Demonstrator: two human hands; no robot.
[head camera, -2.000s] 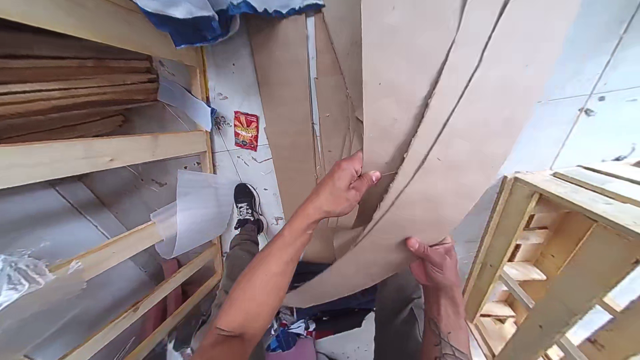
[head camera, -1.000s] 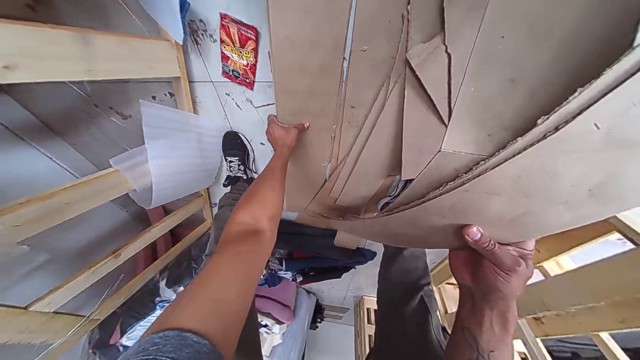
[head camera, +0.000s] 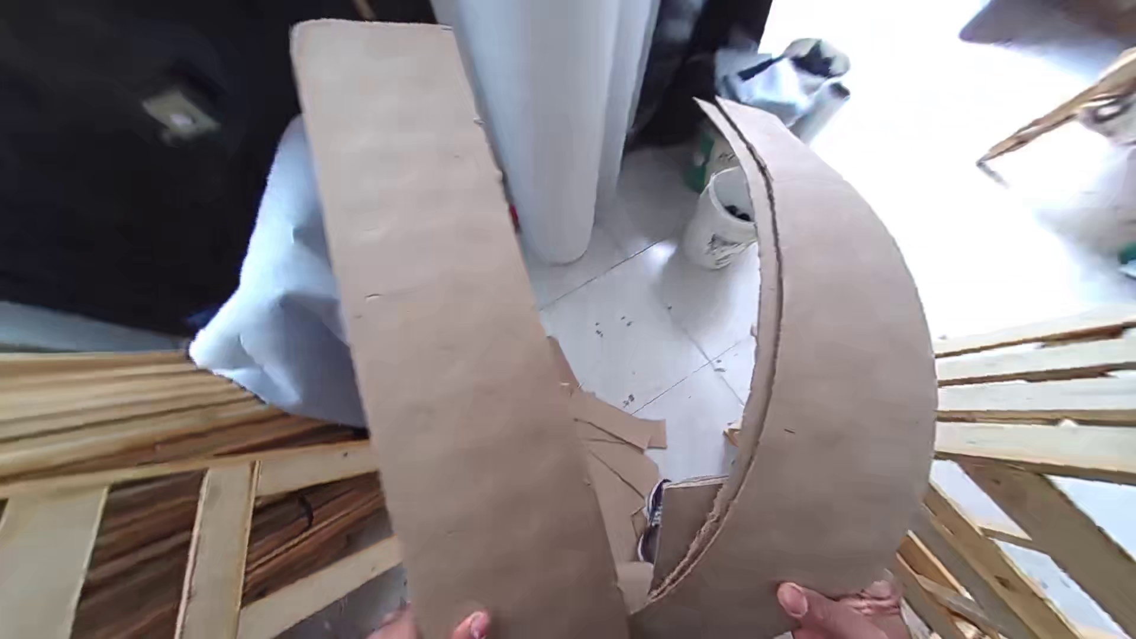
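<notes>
A long straight cardboard strip (head camera: 453, 337) rises on the left, its lower end gripped by my left hand (head camera: 435, 626), of which only the fingertips show at the bottom edge. On the right stand curved cardboard pieces (head camera: 843, 355), layered with a narrow dark gap between them. My right hand (head camera: 839, 611) holds their lower part, with the thumb on the near face and the other fingers mostly hidden. Behind and between them, cardboard offcuts (head camera: 617, 426) lie on the tiled floor. Part of a shoe (head camera: 652, 524) shows beside them.
Wooden slatted frames stand at the left (head camera: 222, 532) and right (head camera: 1029, 444). Stacked boards (head camera: 115, 408) lie at the left. Farther off are a white roll (head camera: 559, 133), grey-blue fabric (head camera: 302, 293) and a white bucket (head camera: 719, 222).
My left hand, earlier at the flat cardboard by the floor, now holds a raised strip. The curved pieces in my right hand now stand more upright. The view has swung upward.
</notes>
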